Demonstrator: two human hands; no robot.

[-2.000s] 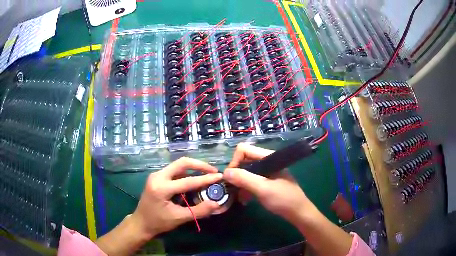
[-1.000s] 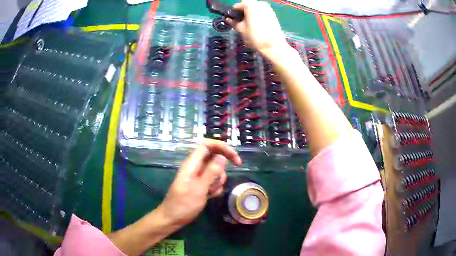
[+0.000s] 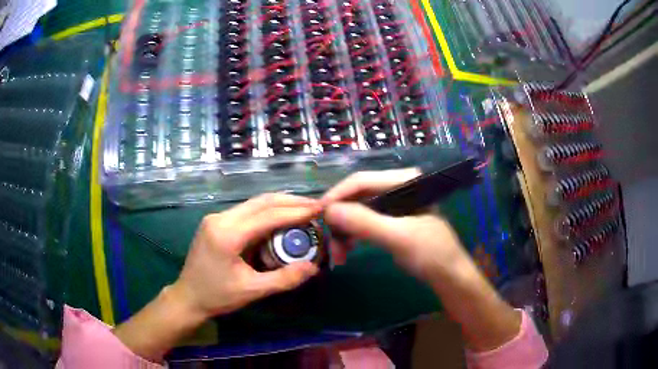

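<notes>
A small speaker (image 3: 296, 243) with a silver ring and blue-grey centre lies face-up on the round test fixture (image 3: 270, 254). My left hand (image 3: 229, 249) curls around the fixture's top, thumb at the near right edge and fingers across the far side. My right hand (image 3: 408, 234) holds the black test probe (image 3: 427, 189), which slants up to the right. The fingertips of both hands meet just above and right of the speaker. The hands hide the probe's tip and the speaker's leads.
The main blister tray (image 3: 216, 189) lies behind the fixture, with full rows and mostly unfilled rows at left. Another clear tray (image 3: 36, 166) is at left. At right, speaker rows (image 3: 581, 186) lie by a tan cardboard sheet (image 3: 532, 184). Yellow tape (image 3: 101, 216) runs along the left.
My right hand has come back from the main tray's far edge to the fixture with the probe. My left hand has closed around the fixture, where a speaker now sits. The view has shifted.
</notes>
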